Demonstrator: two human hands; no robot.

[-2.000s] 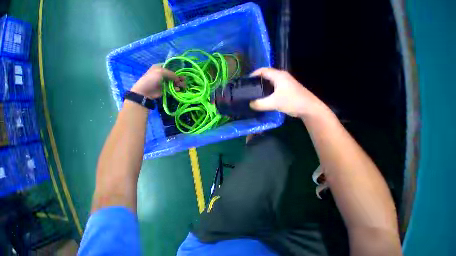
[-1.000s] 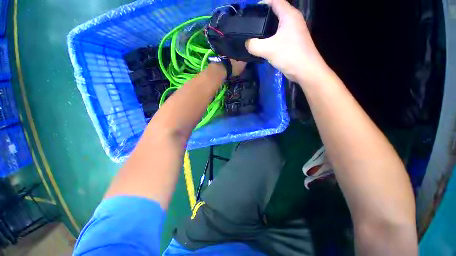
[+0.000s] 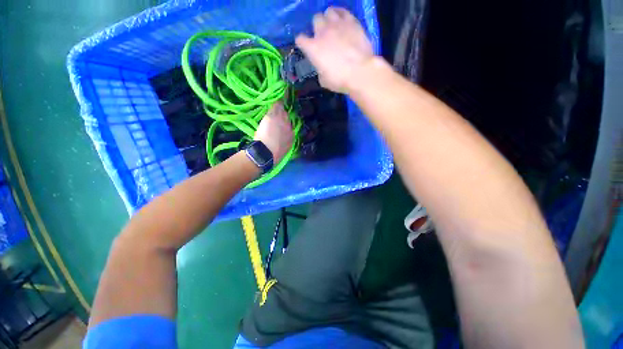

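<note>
A blue plastic crate [image 3: 239, 204] holds tangled bright green cable [image 3: 239, 102] and dark units [image 3: 324, 126] low on both sides. My left hand [image 3: 275, 129], with a black watch on the wrist, reaches into the crate at the right side of the cable. Its fingertips are partly hidden, so its grip is unclear. My right hand [image 3: 336, 49] is slightly blurred over the crate's right part, fingers apart. A black fan module [image 3: 300, 67] lies just below and left of it, partly covered by the hand.
My legs [image 3: 321, 272] are below the crate. The green floor [image 3: 41, 116] has yellow lines. A dark area and a metal edge [image 3: 608, 157] are at the right. A light-coloured shoe [image 3: 418, 223] shows by my right arm. More blue crates [image 3: 8, 211] stand at the far left.
The black fan module, held up in my right hand before, now sits lower in the crate, and that hand has opened. My left hand, hidden behind the module before, now shows at the cable.
</note>
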